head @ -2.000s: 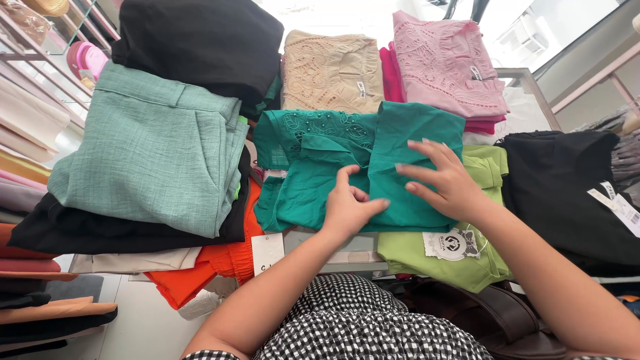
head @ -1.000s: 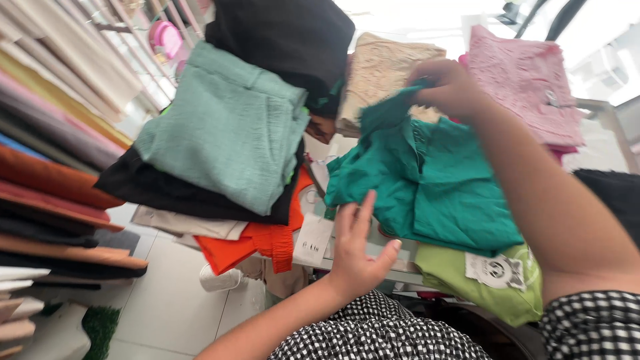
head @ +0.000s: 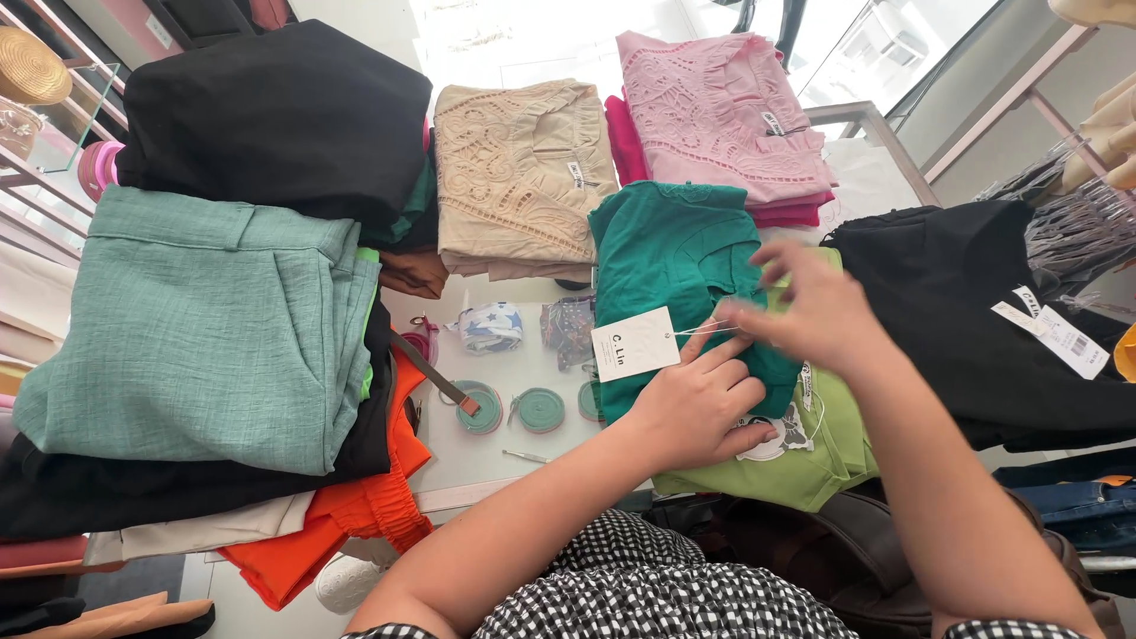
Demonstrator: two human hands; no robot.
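Observation:
A folded teal garment (head: 661,240) lies on a light green folded garment (head: 799,466). A white hang tag (head: 635,343) with writing hangs by a thin string on the teal fabric. My left hand (head: 706,399) rests on the teal garment's lower part, its fingertips at the tag's string. Just above and to the right hovers my right hand (head: 803,306), blurred, its fingers by the string and the garment's right edge; whether it pinches the string I cannot tell.
Around lie folded blue-green trousers (head: 204,328), a black garment (head: 275,124), a beige blouse (head: 524,169), a pink blouse (head: 723,115) and a black garment with tags (head: 941,311). Coiled belts (head: 539,410) lie under the glass counter top. An orange garment (head: 328,532) overhangs the near edge.
The teal garment, spread wide across the light green one two seconds ago, is now a narrower bundle with a white tag on top. My right hand has come down from its far edge.

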